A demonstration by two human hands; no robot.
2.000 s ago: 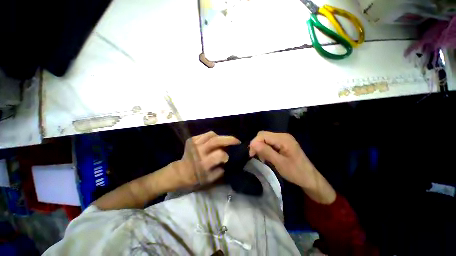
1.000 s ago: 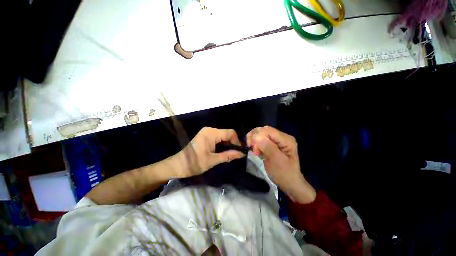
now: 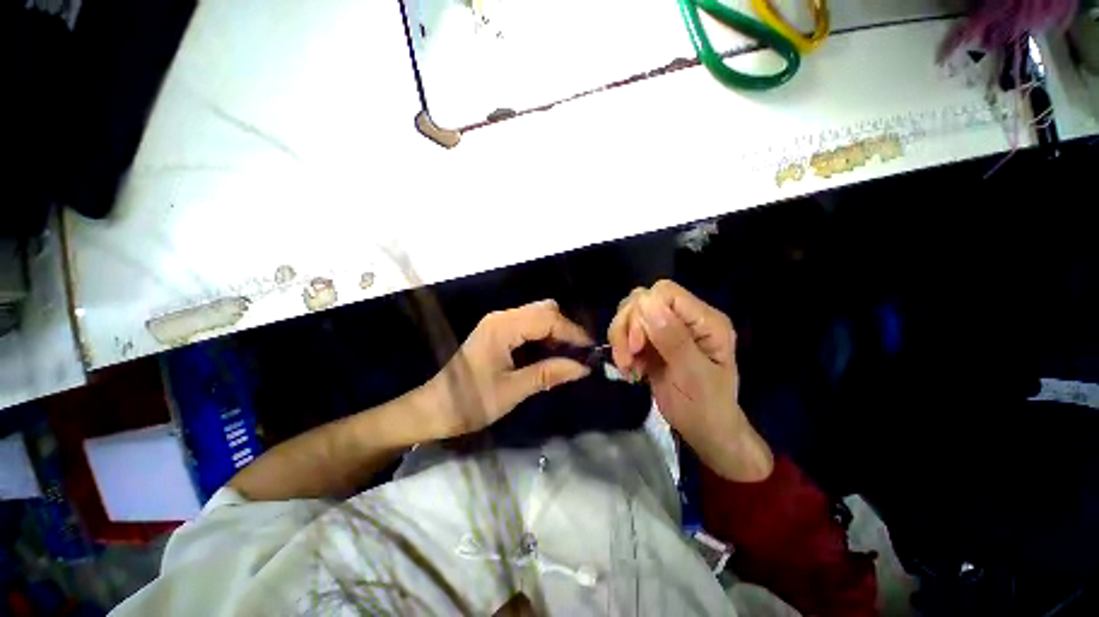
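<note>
A dark cloth piece [image 3: 564,404] hangs over my lap, below the table edge. My left hand [image 3: 512,362] pinches a fold of it between thumb and forefinger. My right hand [image 3: 675,362] is close on the right, its fingertips bunched at the tip of the fold. A tiny pale thing shows at the right fingertips, too small to name. The outline of the cloth is hard to tell against the dark background.
The white table [image 3: 301,157] crosses the top, its front edge just beyond my hands. Scissors with green and yellow handles [image 3: 750,63] lie on it. Pink-purple threads [image 3: 1006,30] are at the far right, dark cloth [image 3: 103,97] at the upper left. A blue crate [image 3: 223,410] and white board [image 3: 142,474] are lower left.
The left hand has gone from spread fingers to a pinch on the cloth. The right hand has lifted slightly since a second ago. The table and scissors have shifted up and left in view.
</note>
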